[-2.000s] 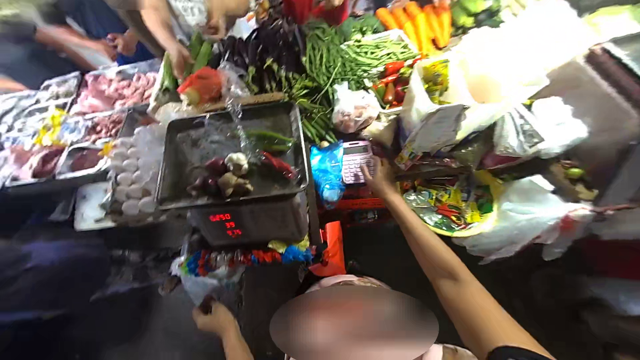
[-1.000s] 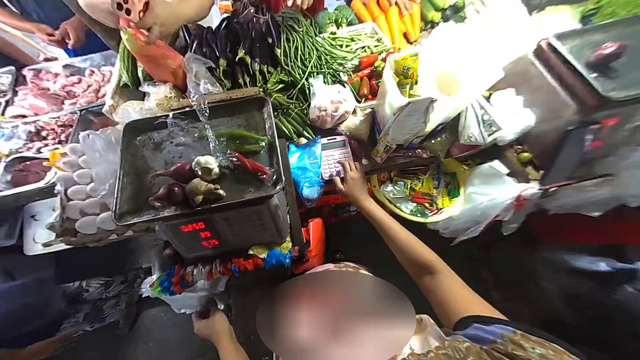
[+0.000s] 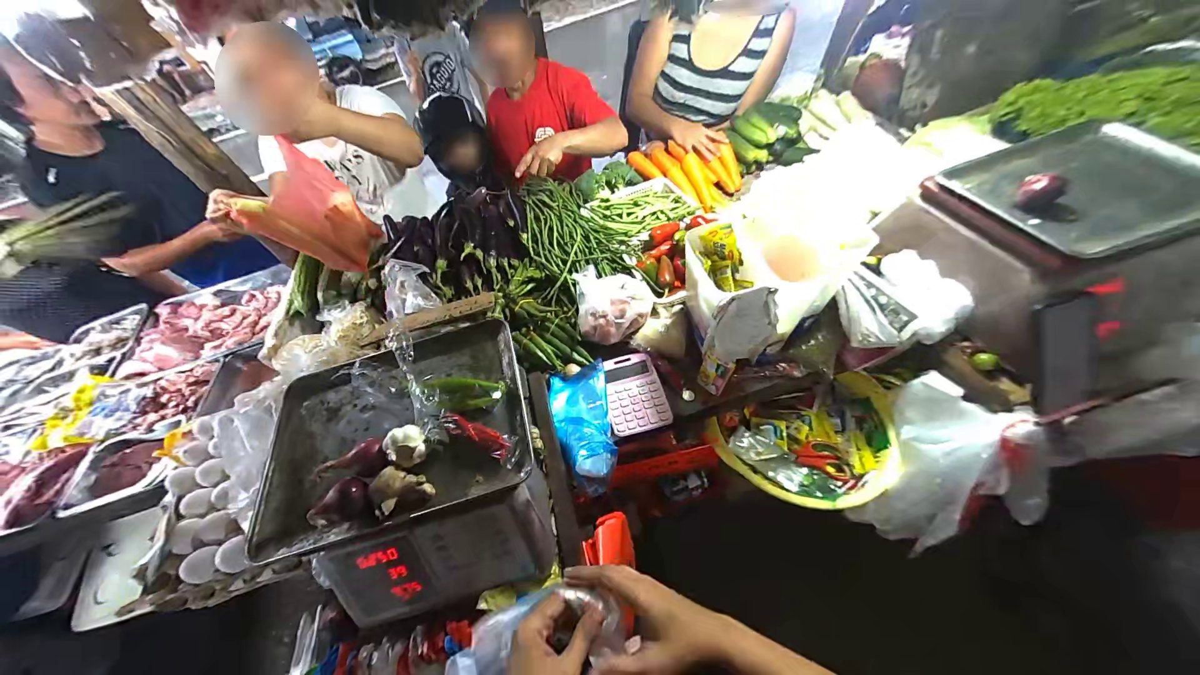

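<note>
My left hand (image 3: 555,633) and my right hand (image 3: 656,619) meet at the bottom centre, both with fingers on a clear plastic bag (image 3: 497,637). Something dark shows between the fingers; what it is cannot be told. Above them to the left, the metal tray (image 3: 319,412) of a digital scale (image 3: 469,553) bears red onions (image 3: 339,502), a garlic bulb (image 3: 405,444), a piece of ginger (image 3: 398,489), green peppers (image 3: 464,386) and red chillies (image 3: 476,435). Right of the scale lie a blue plastic bag (image 3: 581,412) and a pink calculator (image 3: 637,398).
Behind are eggplants (image 3: 478,230), long beans (image 3: 567,225) and carrots (image 3: 689,173), with several people beyond. Eggs (image 3: 197,502) and meat trays (image 3: 202,328) stand left. A yellow-rimmed basket of packets (image 3: 891,469) and a second scale (image 3: 1059,281) holding an onion stand right.
My right hand has left the calculator and come down to the plastic bag beside my left hand. The view has tilted up, showing more people behind the vegetables.
</note>
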